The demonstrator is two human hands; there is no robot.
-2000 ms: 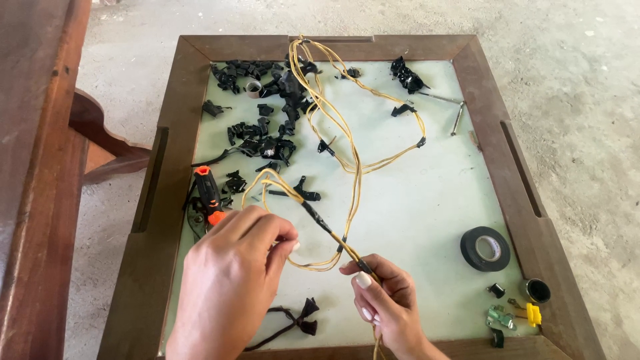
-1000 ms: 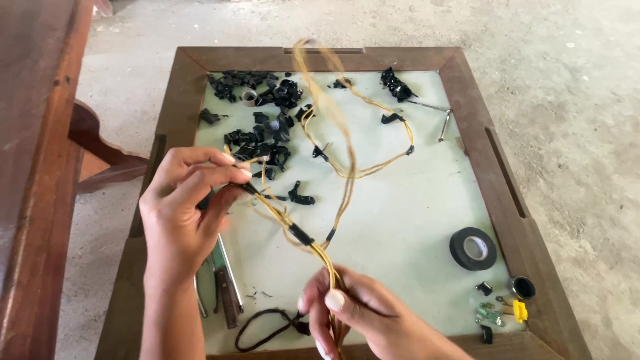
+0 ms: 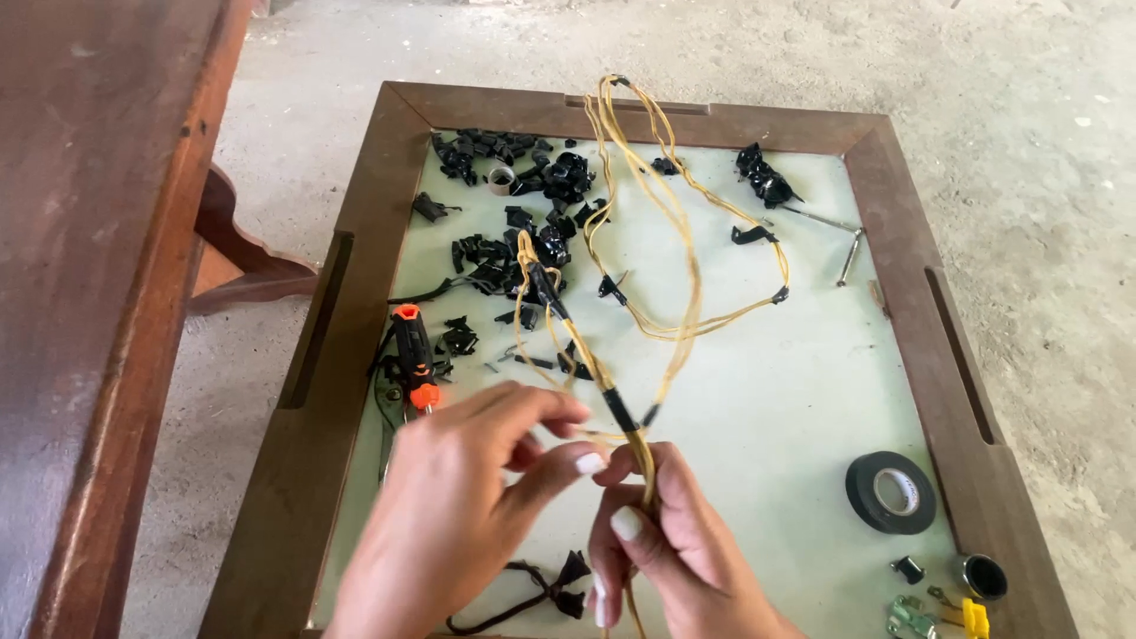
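Note:
My right hand [image 3: 666, 541] is closed on a bundle of yellow wires [image 3: 586, 351], just below a black tape wrap [image 3: 619, 409]. Further up, near the bundle's looped end, is another black wrap [image 3: 547, 291]. My left hand [image 3: 479, 488] is beside the bundle, thumb and fingers apart near a thin yellow strand; whether it touches the strand cannot be told. A long loop of the same wire [image 3: 701, 330] with taped spots runs over the table toward its far edge.
Black tape scraps [image 3: 479, 257] lie at the left of the framed table [image 3: 958, 355]. An orange-and-black screwdriver [image 3: 414, 355] is near the left edge. A black tape roll [image 3: 890, 493], a small dark cup [image 3: 982, 577] and a yellow connector [image 3: 974, 619] are at the right. A wooden piece of furniture [image 3: 115, 266] stands left.
My left hand has let go of the bundle's upper taped part and moved down beside my right hand. The right hand still holds the wires.

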